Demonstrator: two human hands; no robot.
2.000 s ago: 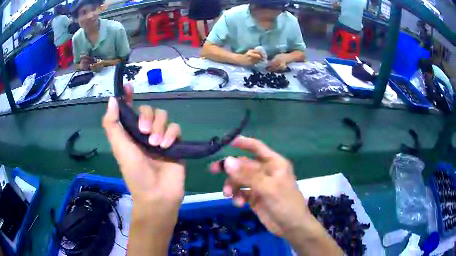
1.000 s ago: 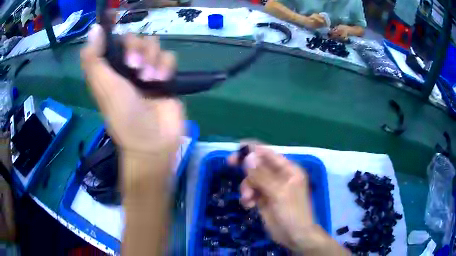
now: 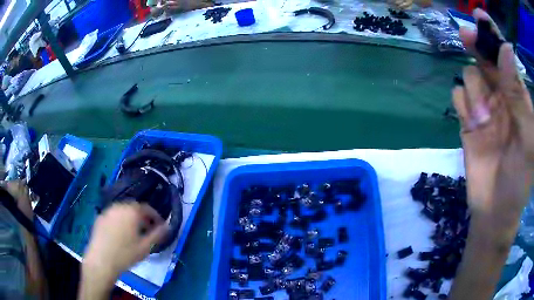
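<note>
My left hand [image 3: 120, 237], blurred, is over the front of the left blue tray [image 3: 218, 153], at the coiled black bands [image 3: 143, 181]; whether its fingers grip anything is unclear. My right hand [image 3: 492, 94] is raised at the upper right and holds a small black piece [image 3: 487, 42] between its fingers. The blue parts tray [image 3: 379, 234] in the middle holds loose small black pieces [image 3: 281, 240], some glinting. More black pieces [image 3: 442, 217] are heaped on the white sheet [image 3: 404, 164], partly behind my right forearm.
A curved black band [image 3: 136, 104] lies on the green belt [image 3: 252, 96]. A small blue tray [image 3: 81, 153] with dark items is at the left, beside another person's arm [image 3: 23, 205]. Across the belt are a blue cup [image 3: 245, 17], black heaps, a band and a plastic bag [image 3: 436, 29].
My left hand has let go of the curved band and moved down to the left tray. My right hand has moved from above the parts tray to the upper right. The view has shifted.
</note>
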